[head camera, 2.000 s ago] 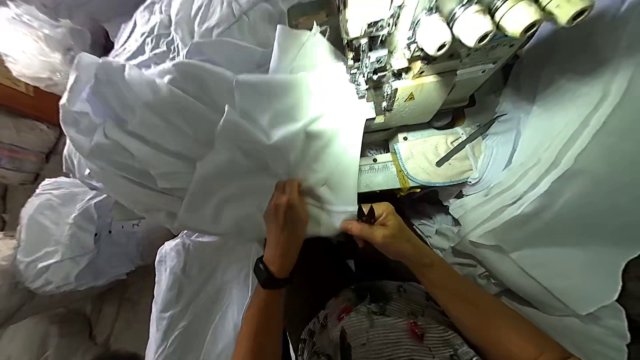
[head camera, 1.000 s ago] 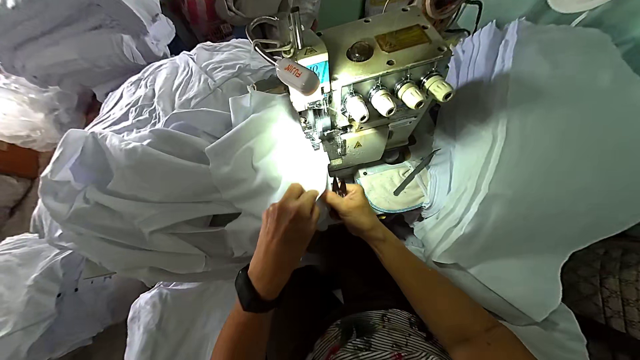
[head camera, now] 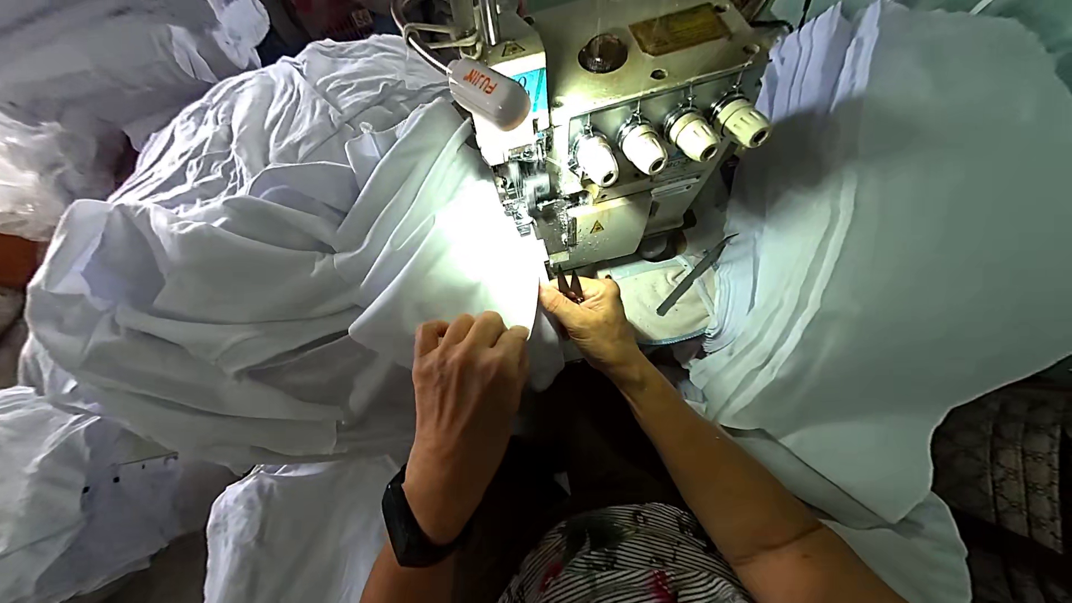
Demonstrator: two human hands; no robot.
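White fabric [head camera: 452, 276] runs up to the needle and presser foot area of an overlock sewing machine [head camera: 603, 226], brightly lit by a small lamp [head camera: 489, 92]. My left hand [head camera: 469, 368], with a black band on the wrist, has its fingers curled down on the fabric's near part, gripping it. My right hand [head camera: 590, 318] pinches the fabric's right edge just below the machine's front cover. Dark pointed thread snips [head camera: 569, 285] stick out between its fingers. Part of the snips is hidden in the palm.
Piled white cloth [head camera: 209, 310] fills the left side. Stacked white fabric pieces [head camera: 930, 251] lie at the right. A dark flat strip, perhaps a blade [head camera: 695, 276], rests on a cloth pad [head camera: 649, 301] beside the machine. Four tension knobs [head camera: 643, 149] project from the machine's front.
The fabric's near edge has drawn up toward the machine, and both hands are nearer to it than two seconds ago. The view has shifted to show more of the machine. My right hand keeps the snips.
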